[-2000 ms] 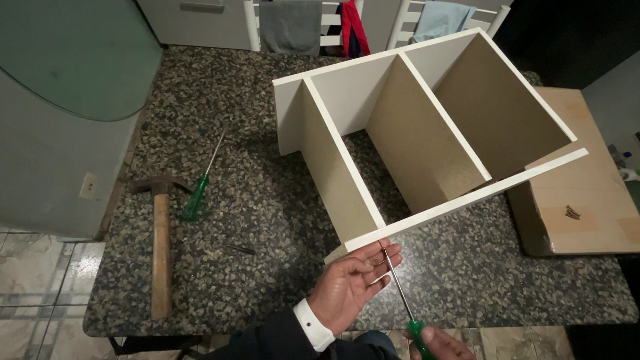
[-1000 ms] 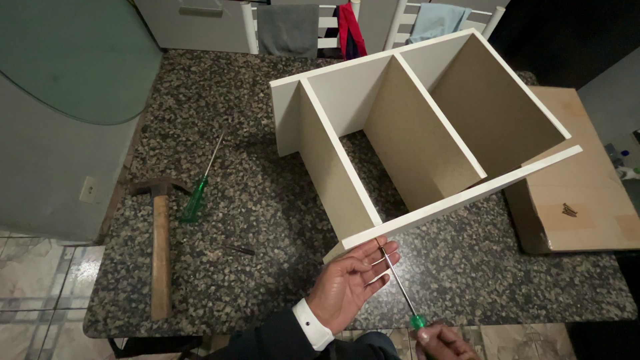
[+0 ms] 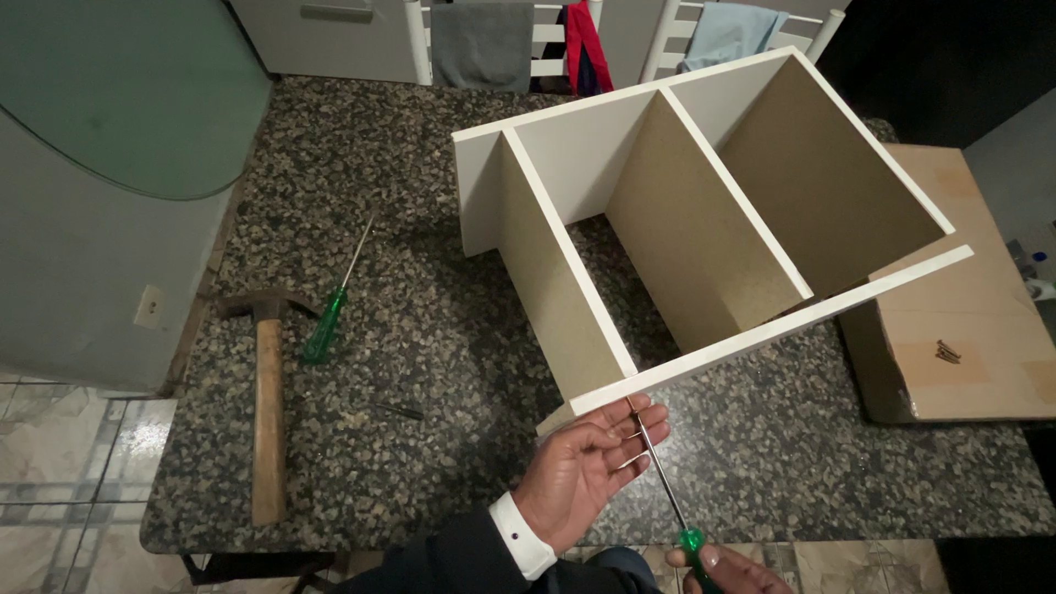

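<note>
A white and brown board shelf frame [image 3: 701, 206] lies on its side on the speckled granite table. My right hand [image 3: 734, 569], at the bottom edge of the view, grips the green handle of a screwdriver [image 3: 664, 474]. The shaft slants up and left to a screw [image 3: 633, 406] at the near side panel [image 3: 767, 332], close to the end of the left shelf board. My left hand [image 3: 586, 474] is palm up under that panel, its fingers around the screw and the screwdriver's tip. Whether the fingers pinch the screw cannot be told.
A claw hammer [image 3: 268, 412], a second green-handled screwdriver [image 3: 330, 322] and a small dark rod [image 3: 399, 410] lie on the granite table [image 3: 396, 495] at left. Several screws [image 3: 948, 352] rest on a cardboard box [image 3: 982, 289] at right. Chairs with cloths [image 3: 483, 45] stand behind.
My right hand has shifted its fingers on the screwdriver's handle. The left hand and the shelf frame stay in about the same place.
</note>
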